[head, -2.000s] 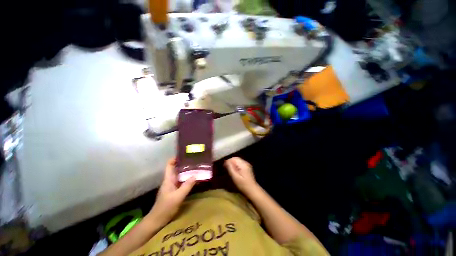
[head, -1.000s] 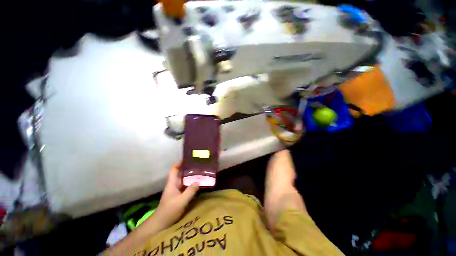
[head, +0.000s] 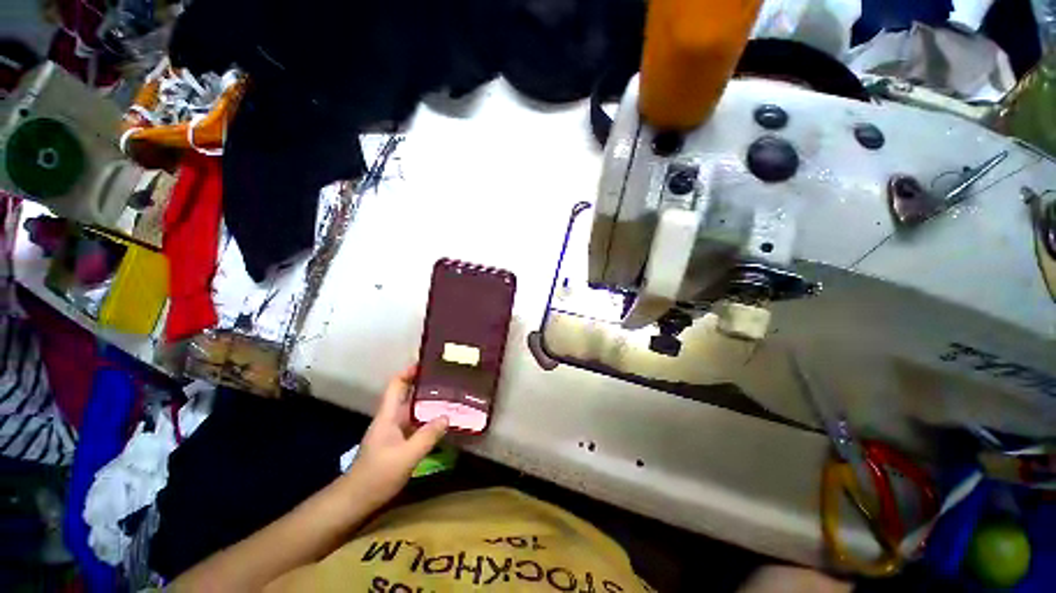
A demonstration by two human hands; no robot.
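A smartphone (head: 466, 336) with a dark red edge is held upright in my left hand (head: 400, 434), over the front of the white table. Its screen is dark maroon with a small yellow-white box and a pale lower strip. The thumb lies on the lower end of the screen. My right hand is not in view; only a blurred bit of skin shows at the bottom edge. The off-white sewing machine head (head: 811, 255) stands to the right of the phone, with its presser foot area (head: 666, 336) over the bed.
Scissors (head: 863, 498) with yellow and red handles lie at the lower right, beside a blue bin (head: 952, 527) holding a green round object (head: 998, 551). Black cloth (head: 382, 58) is heaped behind. Red fabric (head: 192, 249) and an orange bag with white cords (head: 185, 116) are at left.
The view has swung left and closer, so the machine sits further right and the left-side cloth shows. My left hand still holds the phone. My right forearm has moved down out of view.
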